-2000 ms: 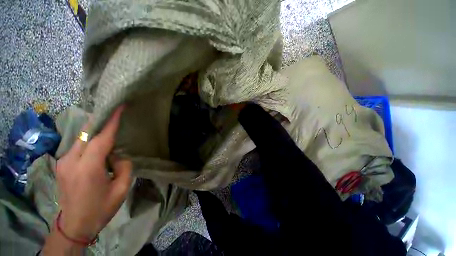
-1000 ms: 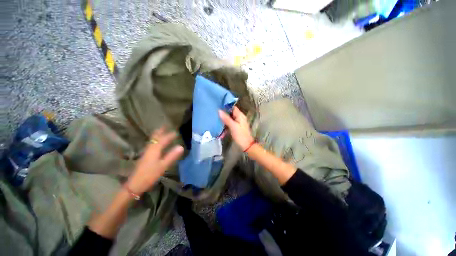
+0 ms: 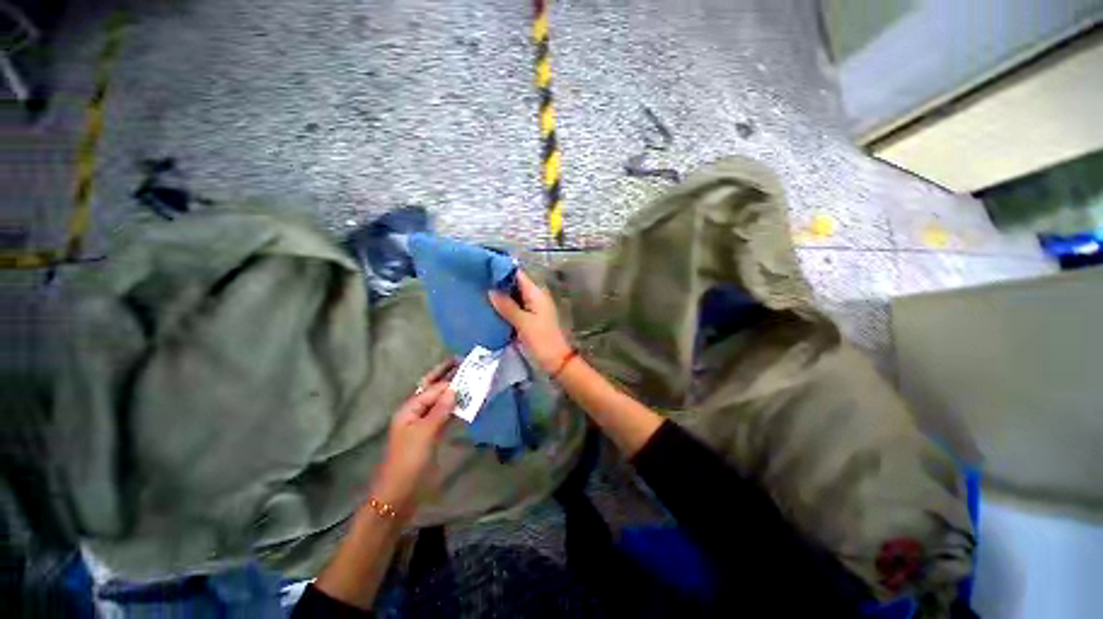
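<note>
A light blue denim bundle (image 3: 457, 290) is held up in front of me. My right hand (image 3: 538, 324) grips its right edge. My left hand (image 3: 417, 417) holds the white printed label (image 3: 477, 382) between thumb and fingers at the bundle's lower part. An open khaki woven sack (image 3: 738, 242) stands to the right, with something dark blue inside its mouth. Another khaki sack (image 3: 230, 363) lies slumped at the left.
Red-handled scissors (image 3: 899, 563) lie on a full sack (image 3: 835, 447) at lower right. Darker denim (image 3: 390, 248) lies behind the bundle. Black-and-yellow tape (image 3: 549, 133) crosses the speckled floor. Dark cords lie near the open sack. More denim (image 3: 182, 597) shows at bottom left.
The view has turned left. The denim bundle is away from the open sack's mouth, still in my right hand. My left hand, empty before, has taken hold of the label.
</note>
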